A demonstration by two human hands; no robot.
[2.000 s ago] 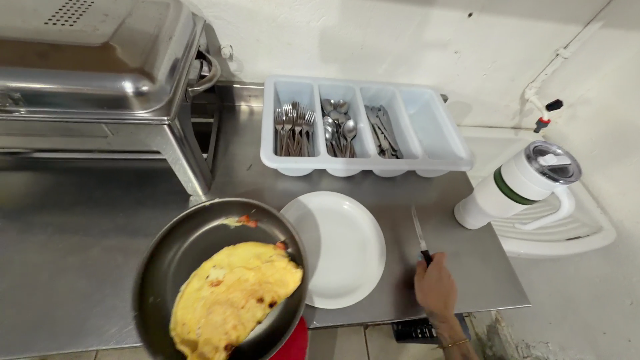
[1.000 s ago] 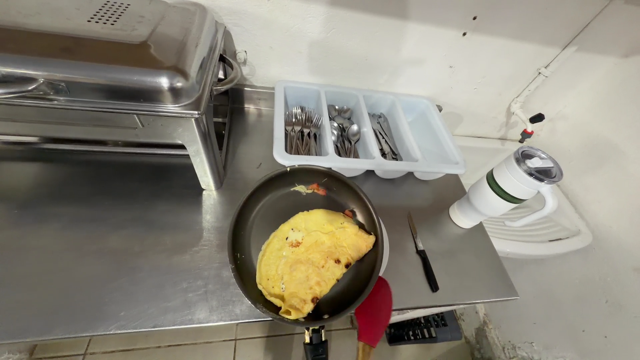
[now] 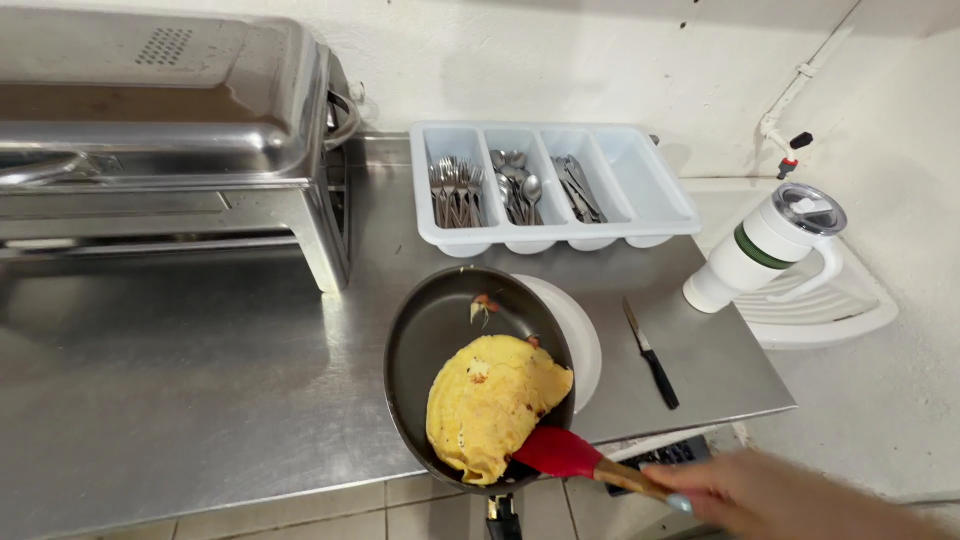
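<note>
My right hand (image 3: 720, 491), a little blurred, grips the wooden handle of a red spatula (image 3: 559, 451). The spatula's head reaches over the pan's rim and touches the lower right edge of a folded omelette (image 3: 487, 405). The omelette lies in a dark frying pan (image 3: 420, 330), with small food scraps above it. Behind the pan, a white plate (image 3: 585, 341) is partly covered. The pan's black handle (image 3: 504, 525) runs off the bottom edge, and my left hand is out of view. A small black-handled knife (image 3: 658, 375) rests on the steel table.
A steel chafing dish (image 3: 150, 150) stands at the left. Along the wall sits a white cutlery tray (image 3: 555, 231) with forks, spoons and knives. A white tumbler (image 3: 739, 259) stands near the table's right edge (image 3: 765, 375), beside a white basin (image 3: 825, 334) and a tap (image 3: 787, 166).
My right hand has let go of the knife, which now lies on the table, and holds the red spatula against the omelette. The pan has moved right, over part of the plate.
</note>
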